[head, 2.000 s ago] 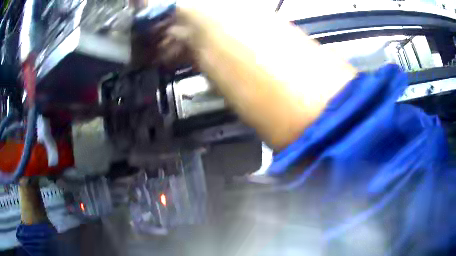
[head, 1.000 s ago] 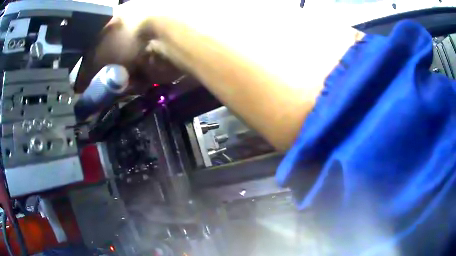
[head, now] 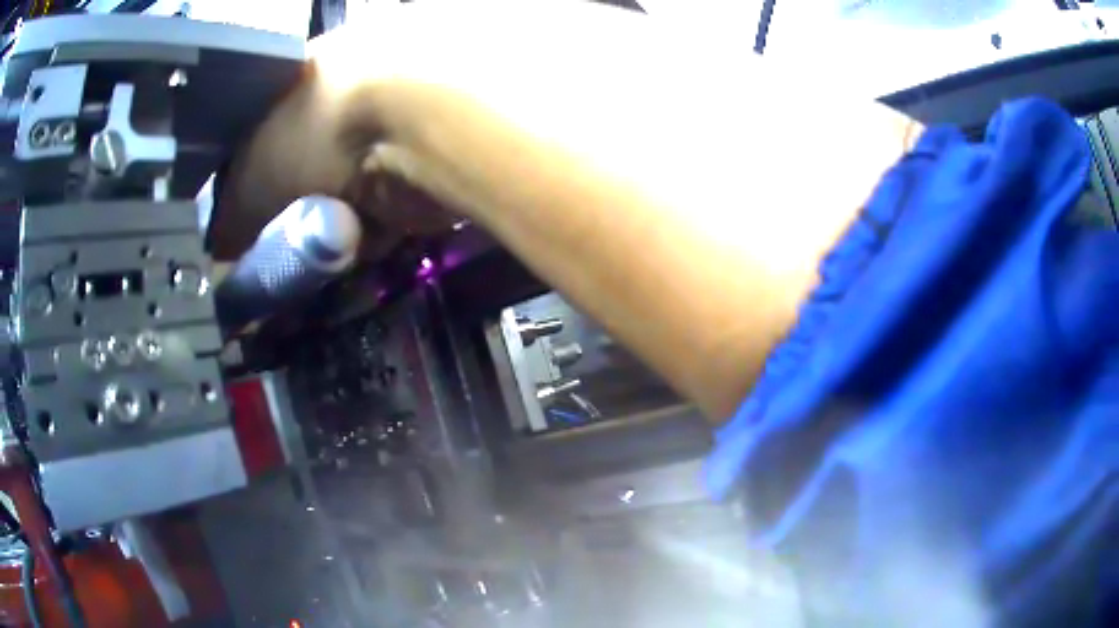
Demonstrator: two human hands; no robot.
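Note:
My right hand (head: 301, 153) reaches in behind a silver knurled barrel (head: 295, 252), its forearm crossing from the blue sleeve at the right. The fingers are dark and mostly hidden behind the barrel and stage, so what they touch or hold does not show. The barrel sits beside a stacked grey metal stage block (head: 123, 319) with screws and holes, at the left. A small purple light (head: 426, 265) glows just right of the barrel. My left hand is not in view.
An orange-red unit (head: 111, 589) with a cable is at the lower left. A silver bracket with pins (head: 528, 368) sits in a framed opening below my forearm. A dark frame bar (head: 1019, 80) runs at the upper right. The lower middle is hazy.
The view has moved in close to the stage block and barrel, which were not clear two seconds ago. Over the last second they shift slightly right and down. The left forearm seen earlier is gone.

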